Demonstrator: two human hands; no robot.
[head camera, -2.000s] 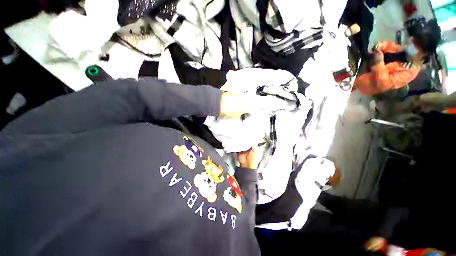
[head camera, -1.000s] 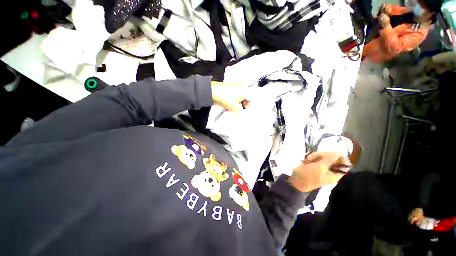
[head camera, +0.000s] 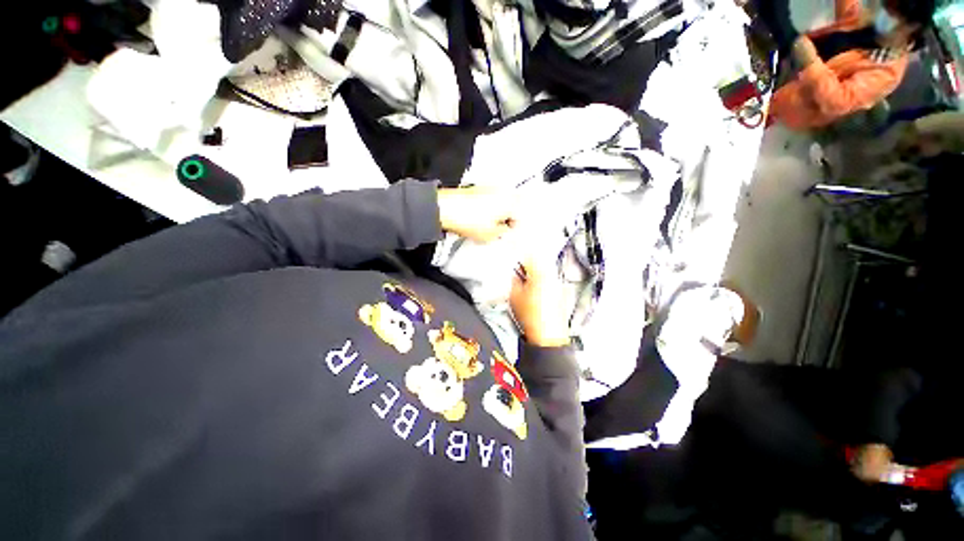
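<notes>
A white garment with black bands and thin black plaid strips (head camera: 618, 232) lies in folds on the table in front of me. My left hand (head camera: 478, 215) reaches in from the left and pinches the white cloth, its fingertips close together. My right hand (head camera: 543, 301) is just below and to the right, over the same cloth, with its fingers bent toward the left fingertips. The hands are near each other with a small gap. The bright cloth and blur hide whether my right fingers hold anything; no needle or thread can be made out.
More white, black and plaid garments (head camera: 412, 63) are heaped beyond my hands. A dark spool with a green ring (head camera: 211, 178) and a black square (head camera: 309, 146) lie on the white tabletop. Red-and-dark snips (head camera: 742, 100) lie at the far edge. A person in orange (head camera: 840, 90) is beyond.
My right hand has come back from beyond the table's right side to the cloth near my left hand. My left hand stays on the cloth. The black square is now fully uncovered.
</notes>
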